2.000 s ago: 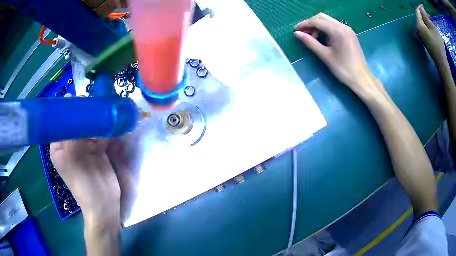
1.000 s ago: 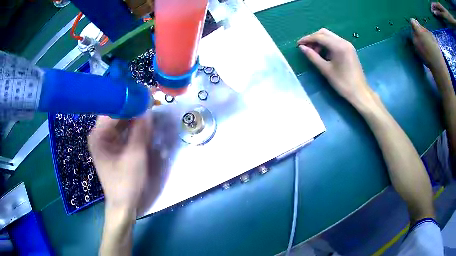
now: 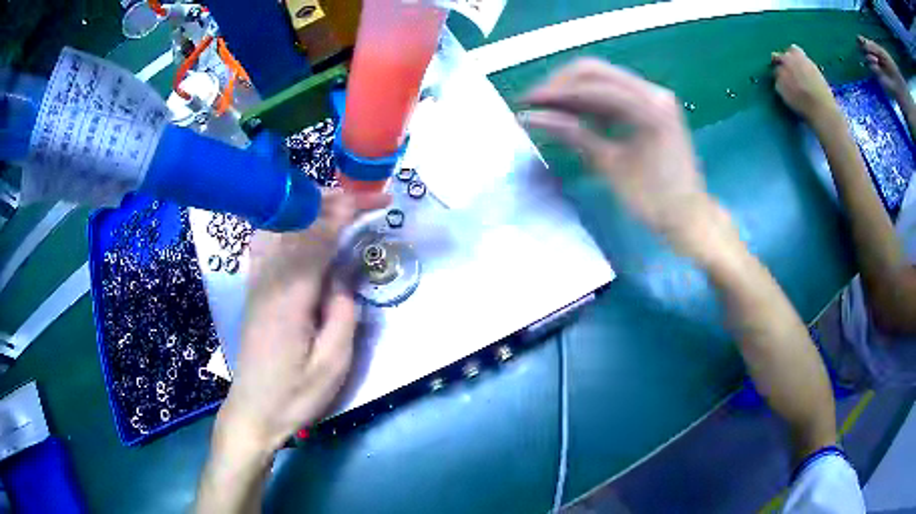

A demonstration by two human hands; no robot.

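The rotary spindle with its brass-coloured centre sits in the silver plate, and a small ring lies on it. My left hand is over the plate just left of the spindle, its fingertips beneath the syringe tips; whether it holds a ring is hidden. My right hand is blurred above the plate's right edge, fingers partly bent; I cannot tell if it holds anything. The red-filled syringe points down behind the spindle. The blue syringe points in from the left. Several dark rings lie on the plate.
A blue tray of dark rings stands left of the plate. Knobs line the machine's front edge, with a pale cable beside it. Another person's hand and a blue tray are at the right.
My left hand has moved right, from beside the left tray to the spindle. My right hand has moved left from the bench to the plate's edge. The view has shifted.
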